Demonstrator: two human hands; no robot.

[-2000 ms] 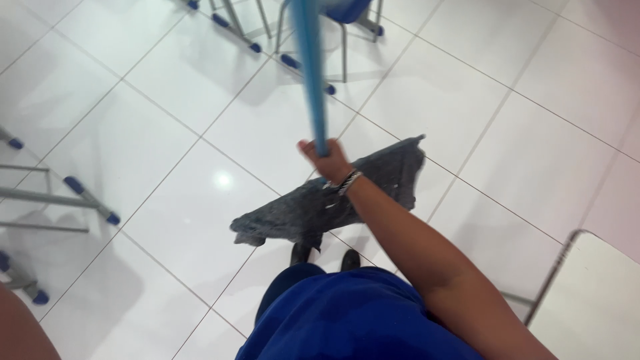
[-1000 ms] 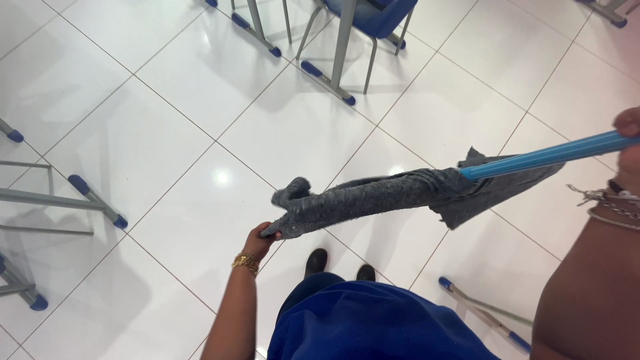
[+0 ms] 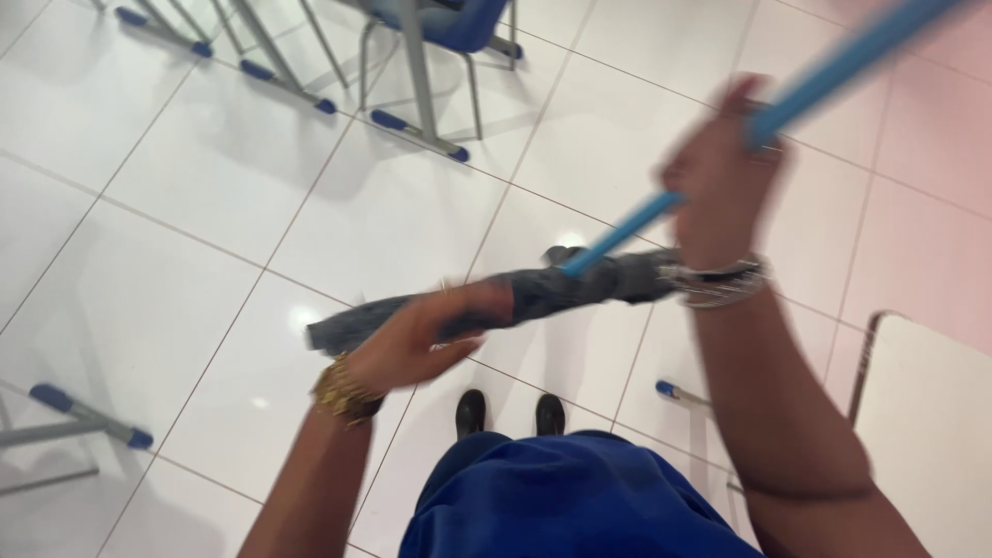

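Observation:
My right hand [image 3: 721, 182] is closed around a blue pole [image 3: 845, 70] that runs from the upper right down to a dark grey cloth [image 3: 604, 283]. The cloth is bunched in a long, narrow shape, and the lower end of the pole meets it near its middle. With a gold bracelet at the wrist, my left hand [image 3: 434, 333] lies against the left part of the cloth, its fingers over it. Blur hides whether those fingers grip it. Whatever the cloth covers is hidden.
A blue chair [image 3: 457, 27] and grey metal legs with blue end caps stand at the top. Another such leg [image 3: 93, 418] is at the lower left. A white tabletop [image 3: 930, 434] edges in at the right. Glossy white tiles [image 3: 178, 310] form the floor.
My left hand has moved from the cloth's left end toward its middle. The pole now slopes more steeply. The cloth no longer hangs wide on the right but is gathered narrow.

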